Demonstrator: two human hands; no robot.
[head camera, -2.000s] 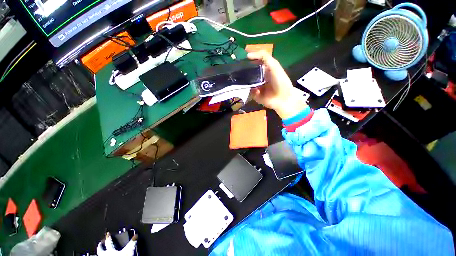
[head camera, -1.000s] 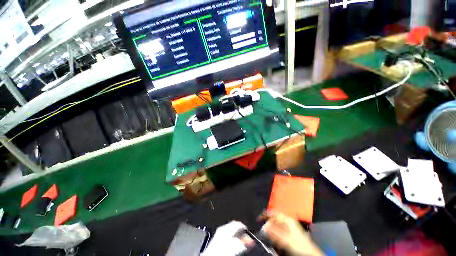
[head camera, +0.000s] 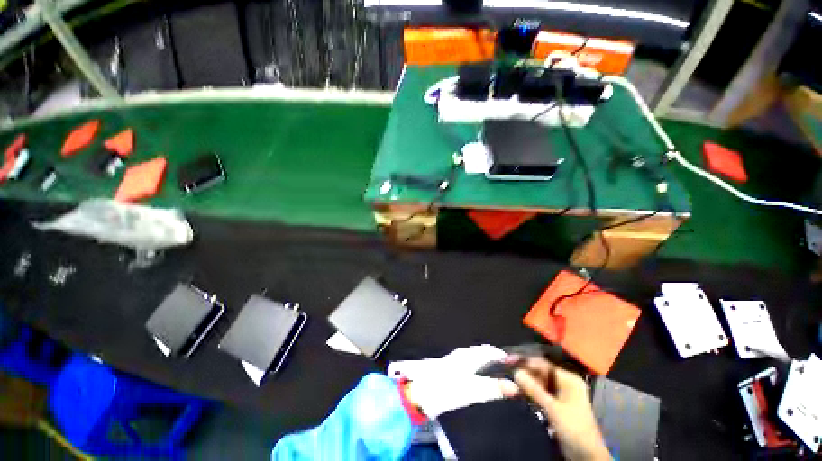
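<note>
My left hand (head camera: 460, 382), in a white glove, is at the bottom centre, its fingertips against a small dark item (head camera: 501, 365). Blur and overlap hide whether it grips it. My bare right hand (head camera: 561, 396) meets it from the right, its thumb and finger closed on the dark item. A dark flat surface with a pale edge (head camera: 442, 438) shows below the left hand, cut by the frame's edge. A grey-black box (head camera: 625, 419) lies just right of the right hand. An orange pad (head camera: 586, 320) lies behind, with a black cable across it.
Three black boxes (head camera: 369, 315) with white paper pieces lie left on the mat. White plates (head camera: 690, 319) lie right. The green stand (head camera: 406, 135) holds a power strip (head camera: 514, 110), a black box (head camera: 520, 147) and cables. A plastic bag (head camera: 122, 223) lies far left.
The view has swung down and left, so the monitor screen has left it. The box earlier raised in my right hand is no longer held up. Both hands are now together low at the centre.
</note>
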